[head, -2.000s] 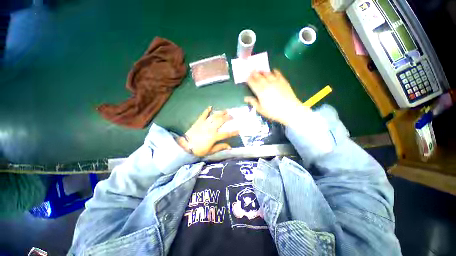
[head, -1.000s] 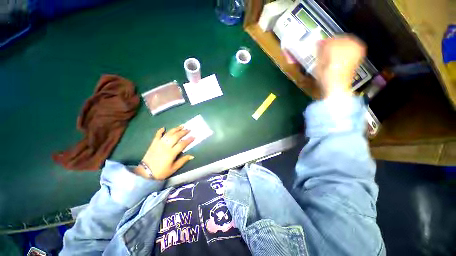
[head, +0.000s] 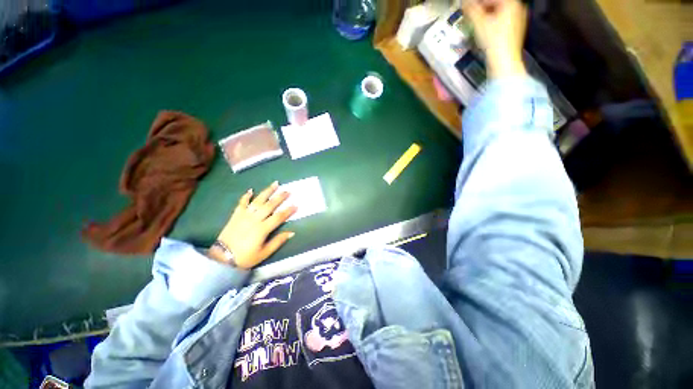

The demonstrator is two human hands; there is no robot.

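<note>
My left hand (head: 257,225) lies flat with fingers spread on the left edge of a white label slip (head: 309,199) near the bench's front edge. My right hand (head: 498,23) is at the top of the view over the counting scale (head: 443,55); it is blurred and partly cut off, and whether it holds something cannot be told. A bag of reddish-brown small parts (head: 251,147) lies flat beyond my left hand. A second white slip (head: 311,137) lies right of it, touching the base of the white roll (head: 295,105).
A brown cloth (head: 169,176) lies crumpled at the left. A green roll (head: 368,96) stands near the box shelf (head: 414,67). A yellow strip (head: 402,163) lies on the green mat (head: 357,199). A clear bottle (head: 352,18) is at the top edge.
My right hand has left the shiny bag and slips at the bench, gone right to the scale, then farther up over it. My left hand now rests on a slip; the view has shifted right.
</note>
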